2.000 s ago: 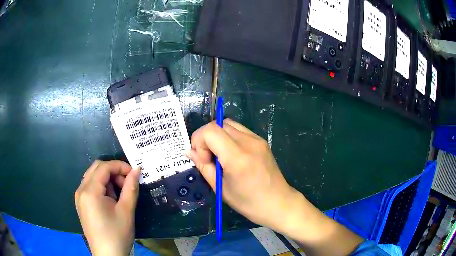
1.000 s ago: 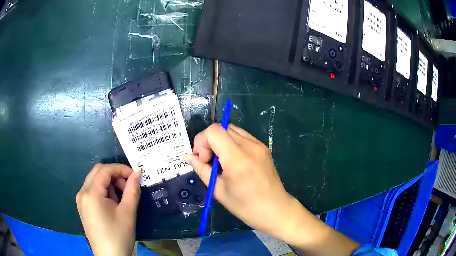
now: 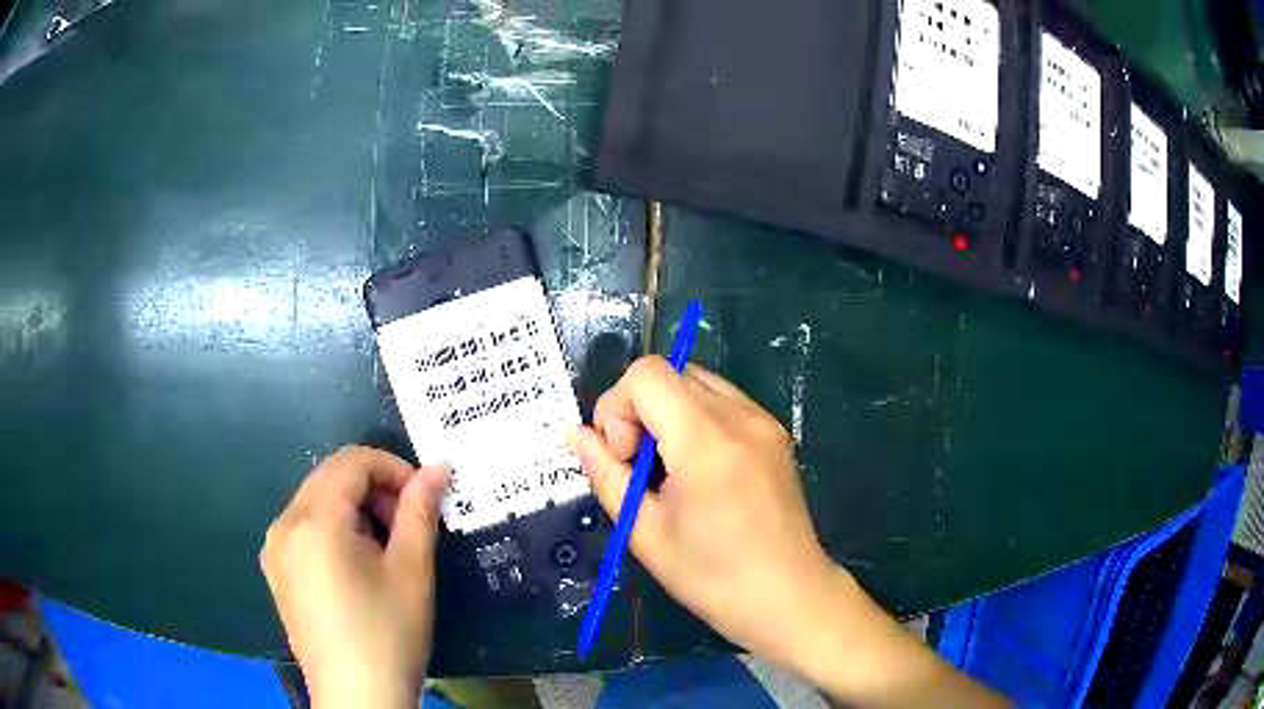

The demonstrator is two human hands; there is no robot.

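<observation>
A barcode label (image 3: 485, 388) lies over the battery area of an open-backed black phone (image 3: 451, 273) on the green mat. The label sits square to the phone, its far edge down. My left hand (image 3: 363, 561) pinches the label's near left corner between thumb and finger. My right hand (image 3: 721, 485) has thumb and finger at the label's right edge and holds a thin blue stick (image 3: 639, 485) across its fingers. The phone's round camera openings show at its near end.
A long black phone tray (image 3: 749, 111) runs along the upper right, with several labelled phones in slots, red dots at their near ends. Its leftmost part holds no phone. Clear scraps or scratches (image 3: 513, 97) mark the mat's far part. Blue crates (image 3: 1109, 582) stand beyond the bench edge at lower right.
The view has shifted, so everything appears further right and lower. The label's far end now lies flatter and straighter on the phone. The blue stick has tilted. Both hands keep their places at the label.
</observation>
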